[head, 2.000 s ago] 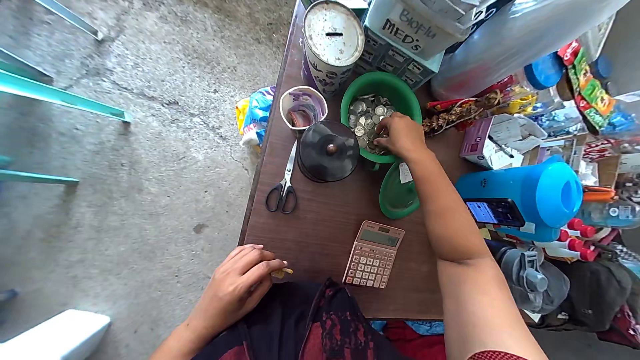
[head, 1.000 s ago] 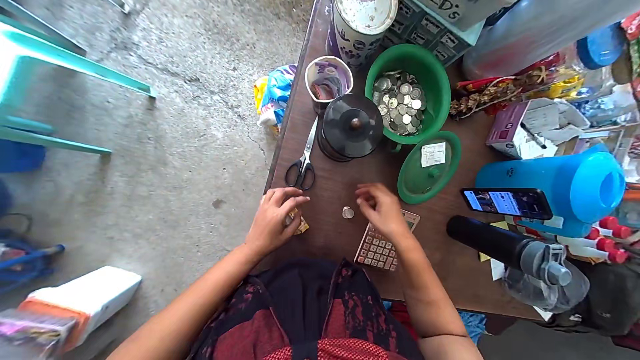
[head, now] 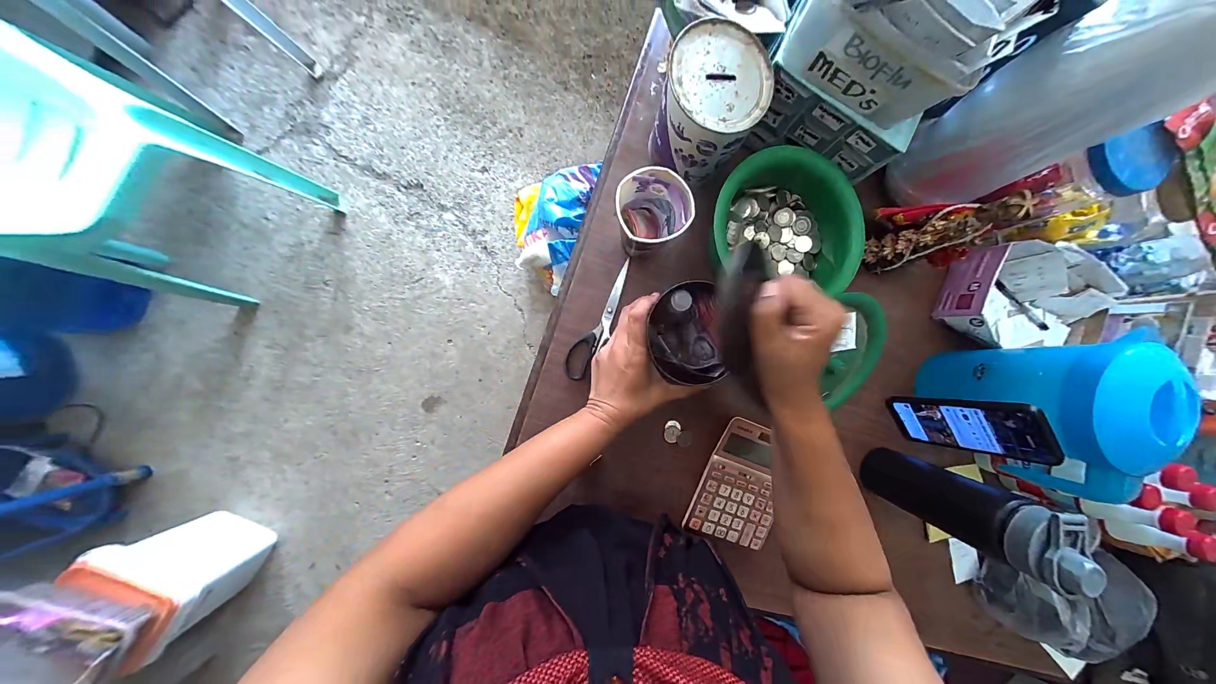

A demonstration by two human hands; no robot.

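My left hand grips the side of a dark round container, whose inside now shows, dark and glossy. My right hand holds the container's black lid, tilted on edge and blurred, just to the right of the opening. Behind the right hand a green bowl holds many silver coins. A green lid with a paper label lies partly under the right wrist. A few coins lie on the brown table near a pink calculator. Black-handled scissors lie beside the left hand.
A paper-lined cup and a tall can with a slotted lid stand at the table's back left. On the right are a phone, a blue jug, a black bottle and an open carton. A green chair stands left.
Both hands have moved up to the dark container, and its lid has come off in my right hand. The small yellowish item seen earlier at my left hand no longer shows.
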